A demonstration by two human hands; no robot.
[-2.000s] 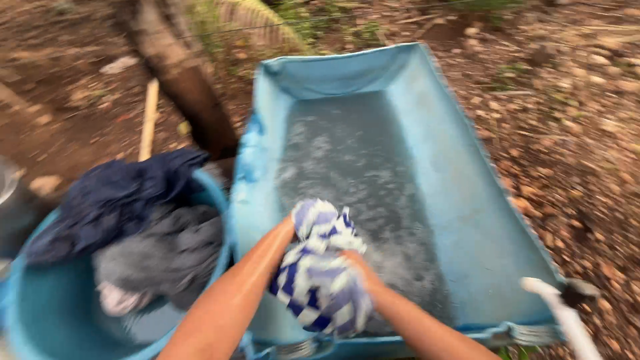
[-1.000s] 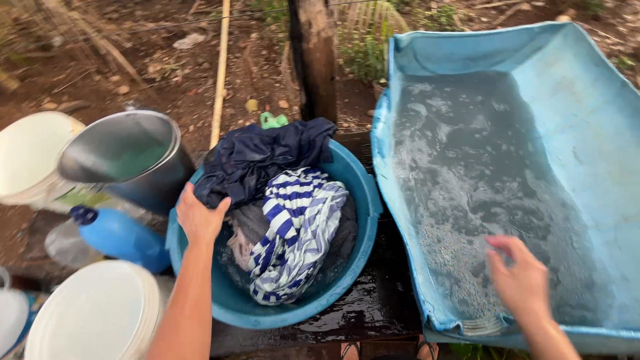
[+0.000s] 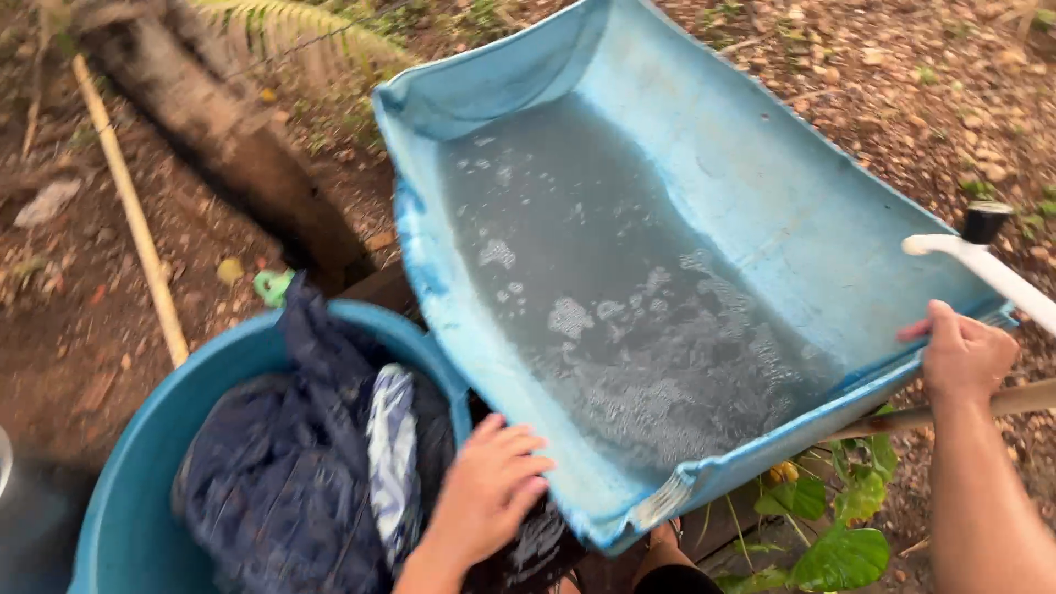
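A blue plastic trough [image 3: 784,206] holds cloudy, foamy water. My right hand [image 3: 965,355] is at its near right rim, fingers curled over the edge. My left hand [image 3: 495,487] lies at the trough's left edge, fingers apart and holding nothing; whether it touches the rim is unclear. Left of it stands a round blue tub [image 3: 124,487]. Dark navy wet cloth [image 3: 280,487] lies on top in the tub, partly covering a blue-and-white striped cloth [image 3: 393,454].
A white pipe [image 3: 1006,276] with a black fitting juts over the trough's right side. A wooden post [image 3: 223,140] leans behind the tub, near a thin pole [image 3: 132,206]. Green leaves [image 3: 841,557] grow below the trough's near edge. A grey container [image 3: 41,520] stands at far left.
The navy cloth now covers much of the striped cloth, which lay on top in the tub a second ago. My right hand has moved from above the water to the trough's rim. The view has swung right.
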